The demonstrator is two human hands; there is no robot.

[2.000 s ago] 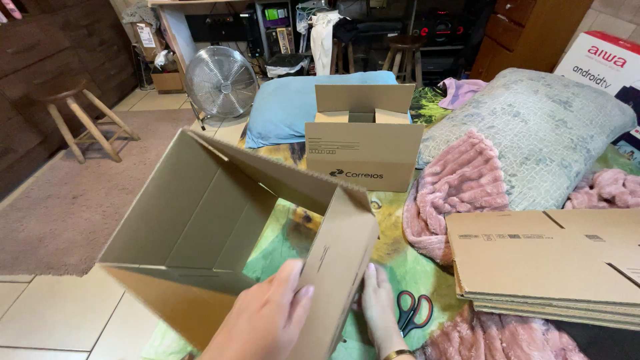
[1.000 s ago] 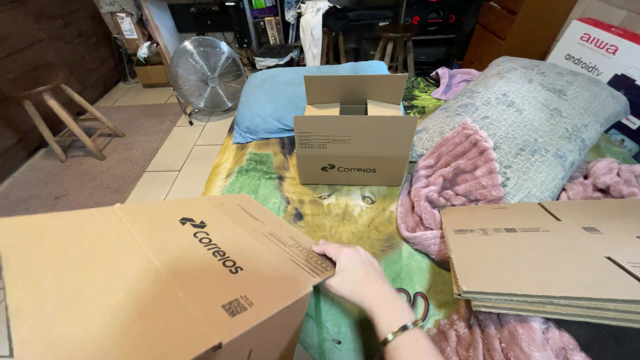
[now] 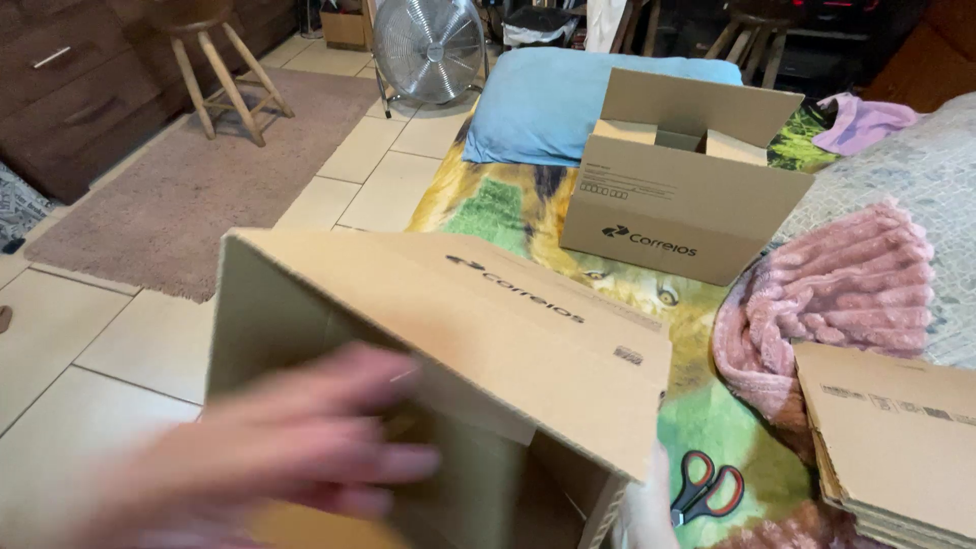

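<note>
A cardboard box (image 3: 488,328) lies tilted in front of me, its open side facing me and a printed logo on its upper face. My left hand (image 3: 297,442), blurred by motion, is spread before the opening; whether it touches the cardboard is unclear. At the box's lower right edge my right hand (image 3: 644,507) grips the cardboard, mostly hidden behind it. Scissors (image 3: 705,488) with black and red handles rest on the bed cover just right of that hand. Farther back stands a second cardboard box (image 3: 679,206) with its top flaps up.
Stacked flat cardboard (image 3: 900,442) lies at the right, beside a pink plush blanket (image 3: 839,297). A blue pillow (image 3: 549,107) is behind the second box. A metal fan (image 3: 431,46) and a wooden stool (image 3: 225,84) stand on the floor beyond the bed.
The held box has turned from its earlier pose, so its open side faces me again. My left hand, out of sight one second ago, is in view before the opening. The view has shifted.
</note>
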